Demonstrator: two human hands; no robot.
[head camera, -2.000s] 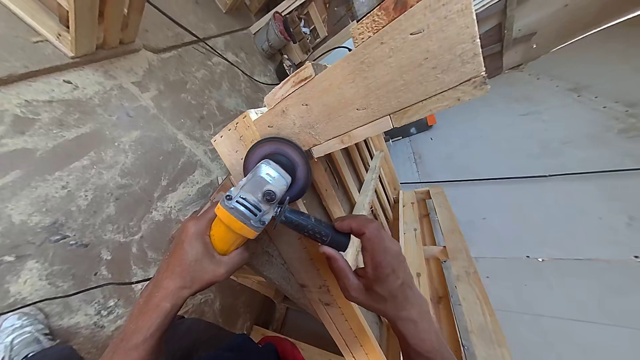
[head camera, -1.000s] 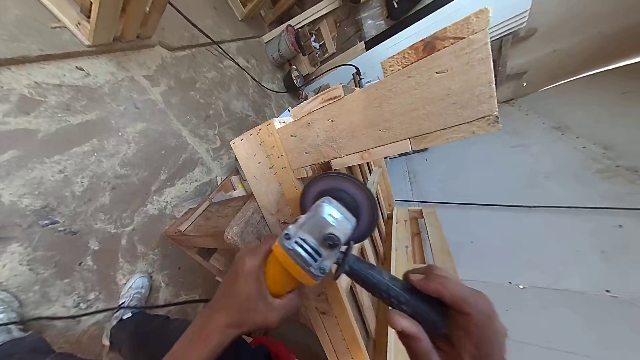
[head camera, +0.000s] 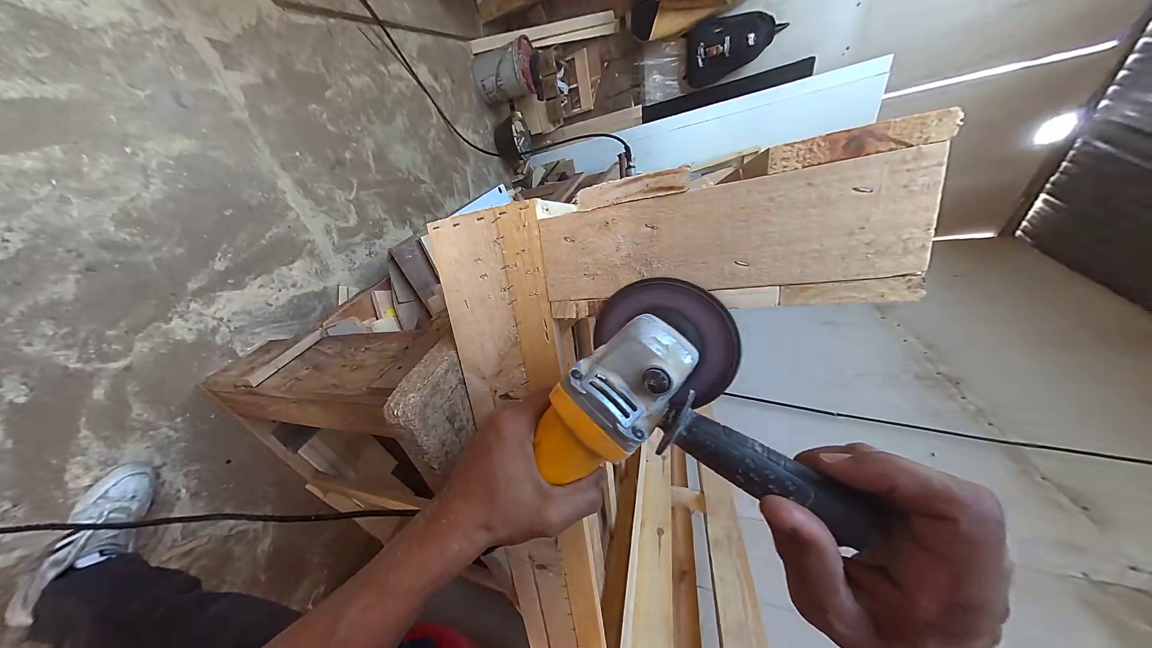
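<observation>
My left hand (head camera: 517, 481) is wrapped around the yellow body of an angle grinder (head camera: 630, 378). The tool's black side handle (head camera: 765, 468) is in my right hand (head camera: 909, 540), with thumb and fingers around it. A dark round abrasive disc (head camera: 720, 333) on the grinder overlaps the lower edge of a wide wooden board (head camera: 747, 225); whether it touches the wood I cannot tell. That board meets an upright stapled plank (head camera: 490, 297) of a wooden frame. Slats (head camera: 661, 549) of the frame run below the grinder.
A wooden workbench (head camera: 315, 387) with offcuts stands at the left. Behind the frame lie a metal bucket (head camera: 504, 72), a white panel (head camera: 756, 112) and a black bag (head camera: 733, 45). A black cable (head camera: 207, 519) crosses near my shoe (head camera: 112, 508); another cable (head camera: 945, 436) runs over the grey surface at right.
Both hands still hold the grinder, which has moved right along the board's lower edge from the corner with the stapled plank. The view has shifted.
</observation>
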